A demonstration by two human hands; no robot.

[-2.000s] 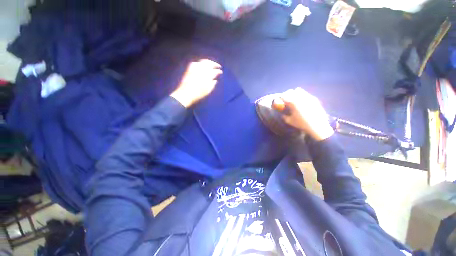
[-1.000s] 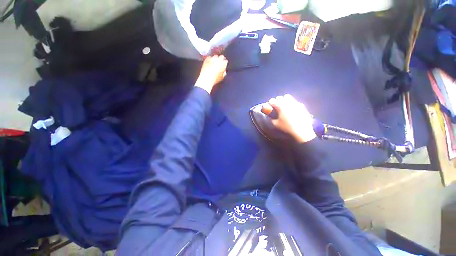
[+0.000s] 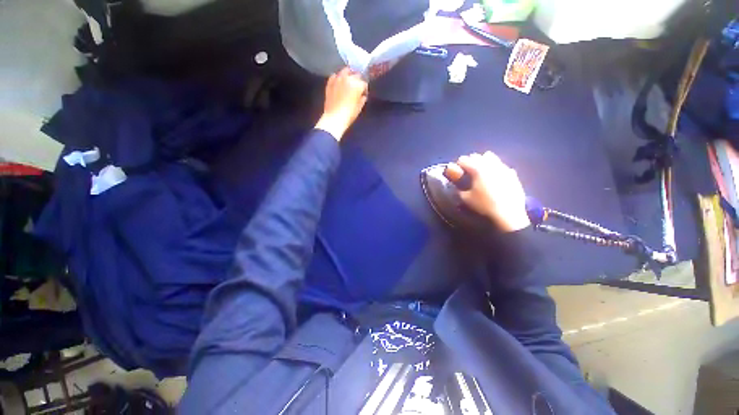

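My right hand [image 3: 491,191] is closed around the handle of the steam iron [image 3: 440,194], which sits on the dark table cover [image 3: 559,146] just right of the cloth. The bright navy garment piece [image 3: 365,231] lies spread in front of me, partly under my left forearm. My left hand [image 3: 346,96] is beyond it at the near edge of the whitish plastic bag [image 3: 312,36]. Its fingertips touch the bag's edge or the dark flat pieces [image 3: 401,85] beside it; whether they grip anything cannot be told.
A large navy garment pile [image 3: 154,243] with white tags lies at the left. The hose and cord [image 3: 587,228] run right from the iron. A red-and-white card [image 3: 526,66] and white scraps [image 3: 462,68] lie at the far side. A cardboard piece [image 3: 717,259] stands at the right.
My left hand has left the navy piece and moved away from me to the plastic bag. My right hand still holds the iron, right of the cloth. The view has shifted.
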